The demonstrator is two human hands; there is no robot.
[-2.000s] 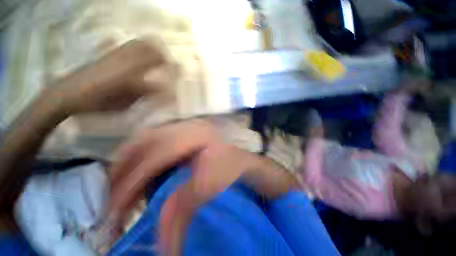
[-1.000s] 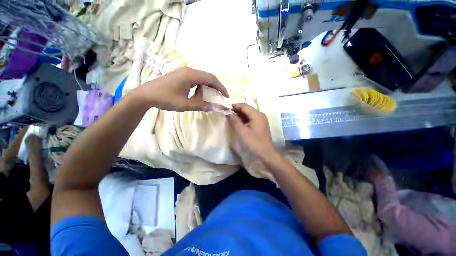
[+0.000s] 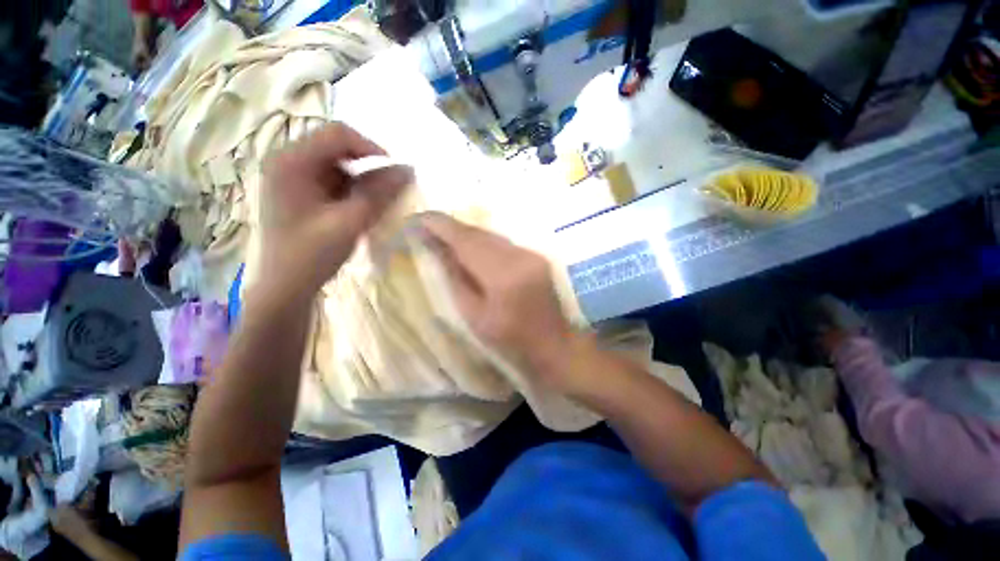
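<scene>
A wide cream cloth [image 3: 378,329] lies in folds over the table's front edge and toward my lap. My left hand [image 3: 318,203] is raised over it, blurred, with a small white edge of cloth pinched between thumb and fingers. My right hand [image 3: 493,290] is just to the right and lower, blurred, its fingers closed on the cream cloth. The hands are a little apart. The white sewing machine head [image 3: 570,55] with a blue stripe stands beyond my hands to the right. Its presser foot area [image 3: 526,137] has no cloth visibly under it.
Yellow discs [image 3: 762,190] lie fanned by the ruler-marked edge [image 3: 625,272]. A black box [image 3: 751,93] and a tan block [image 3: 620,183] are behind. Heaped cream cloth [image 3: 236,110] is at back left. A grey motor [image 3: 93,340] stands left. A person's pink sleeve [image 3: 894,422] is at right.
Compared with one second ago, my hands have moved apart, my left hand up and to the left. The view has tilted. Two seconds ago the frame was heavily blurred.
</scene>
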